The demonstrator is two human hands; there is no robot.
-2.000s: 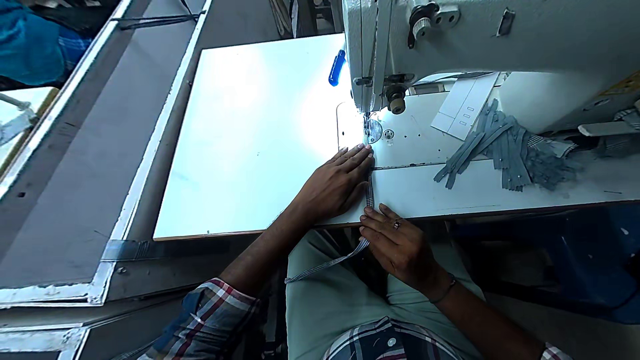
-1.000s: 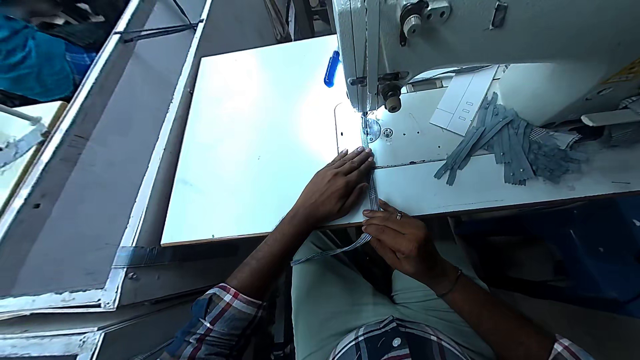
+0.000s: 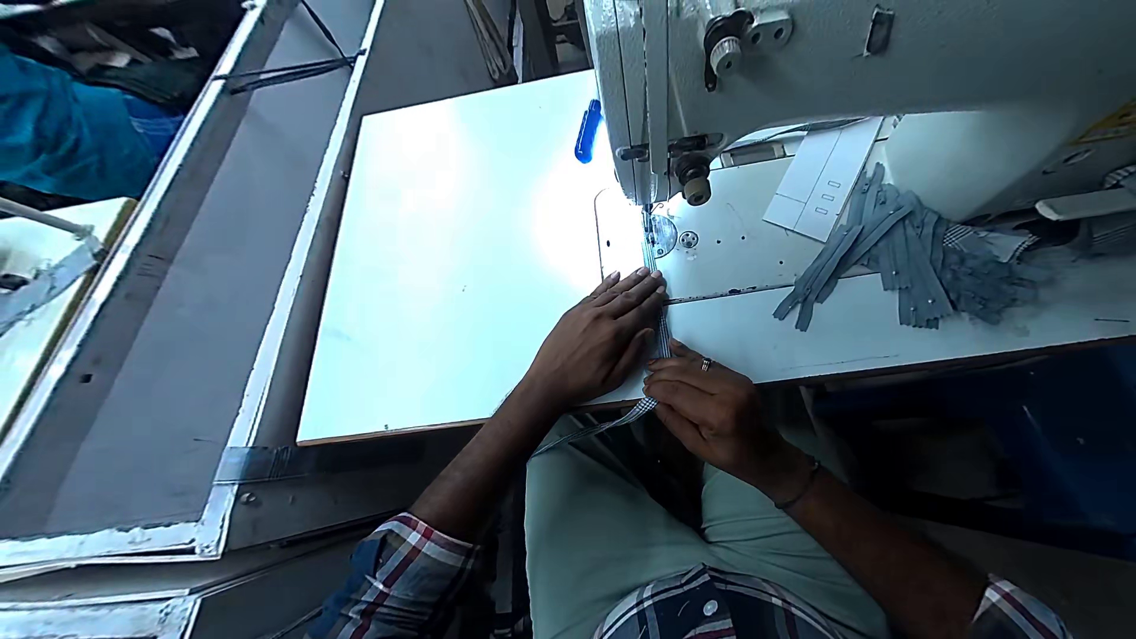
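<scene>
A narrow checked fabric strip (image 3: 664,333) runs from under the needle of the sewing machine (image 3: 652,209) toward the table's front edge, and its tail hangs over my lap. My left hand (image 3: 603,337) lies flat on the table against the strip, fingertips just in front of the needle plate. At the front edge, my right hand (image 3: 706,404), with a ring on one finger, pinches the strip between thumb and fingers. The part of the strip beneath my fingers is hidden.
Several grey-blue fabric strips (image 3: 914,257) lie heaped on the machine bed's right, beside a marked white card (image 3: 821,182). A blue thread snipper or similar small tool (image 3: 587,131) rests left of the machine head. A metal frame (image 3: 293,266) stands left of the white table (image 3: 426,266).
The strip's hanging tail has shifted over my lap. Both hands stay in nearly the same places on the strip.
</scene>
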